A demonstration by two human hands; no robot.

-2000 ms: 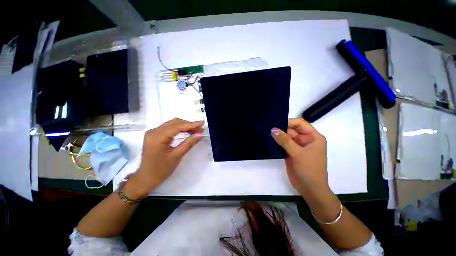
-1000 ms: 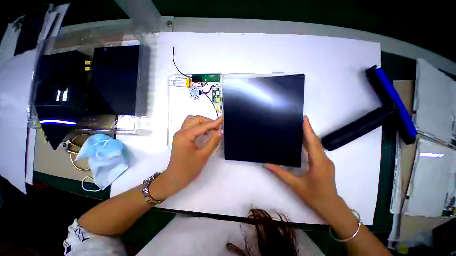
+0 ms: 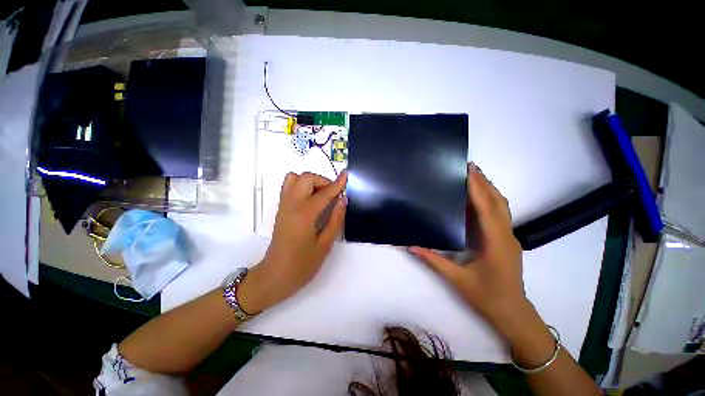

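Note:
A black glossy LCD screen (image 3: 406, 179) lies over the right part of a white tray (image 3: 261, 166). My right hand (image 3: 495, 255) holds the screen at its right edge and lower edge. My left hand (image 3: 305, 224) is at the screen's left edge, thumb and index finger close together at that edge; whether they pinch film or the screen cannot be told. Left of the screen, the tray shows a green circuit board (image 3: 328, 118), a yellow-silver battery (image 3: 278, 122), a round speaker (image 3: 301, 141) and thin wires, one curling up beyond the tray.
A clear plastic holder (image 3: 219, 174) with black screens is at left. A light blue face mask (image 3: 148, 246) lies over gold scissor loops (image 3: 99, 246). A blue roller (image 3: 635, 179) with black handle lies right on the white sheet's edge. White panels (image 3: 674, 294) are at far right.
The screen has been lowered and squared up over the tray, and my right hand has shifted to its lower right corner. The view has shifted, so the roller appears farther right and lower.

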